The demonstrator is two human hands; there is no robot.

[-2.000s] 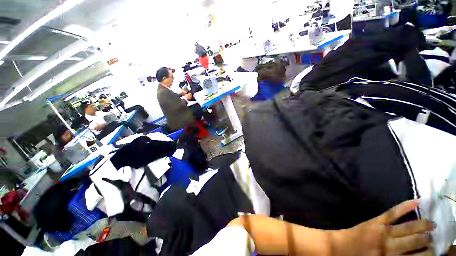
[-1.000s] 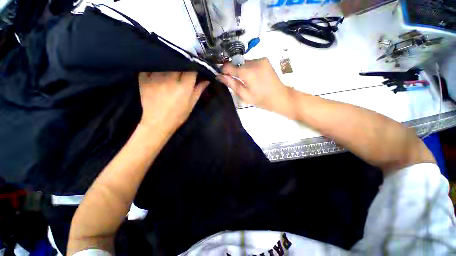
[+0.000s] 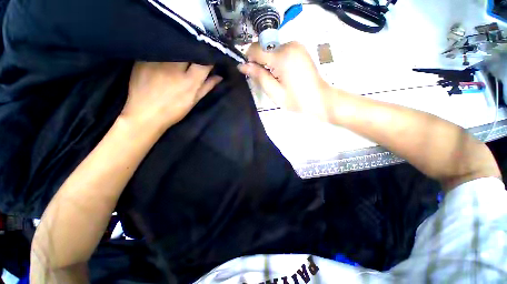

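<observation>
Black shell fabric [image 3: 211,161] covers the left of the machine bed and hangs over my lap. White piping [image 3: 194,34] runs along its upper edge to the needle area. My left hand [image 3: 167,91] lies on the black fabric with fingers bent under or into a fold, fingertips partly hidden. My right hand [image 3: 286,75] pinches the edge of the fabric at the piping, just below the tension assembly [image 3: 264,20] of the sewing machine. The presser foot and needle are not clearly visible.
Black scissors [image 3: 364,14] lie on the white bed behind my right hand. A small tan plate [image 3: 325,54] is set in the bed. Dark tools [image 3: 456,79] and a metal mechanism [image 3: 472,41] are at the right. A ruler strip [image 3: 344,165] runs along the front edge.
Two seconds ago the view showed the factory room and one hand on the garment. Since one second ago the view has shifted closer; both hands keep nearly the same hold at the edge.
</observation>
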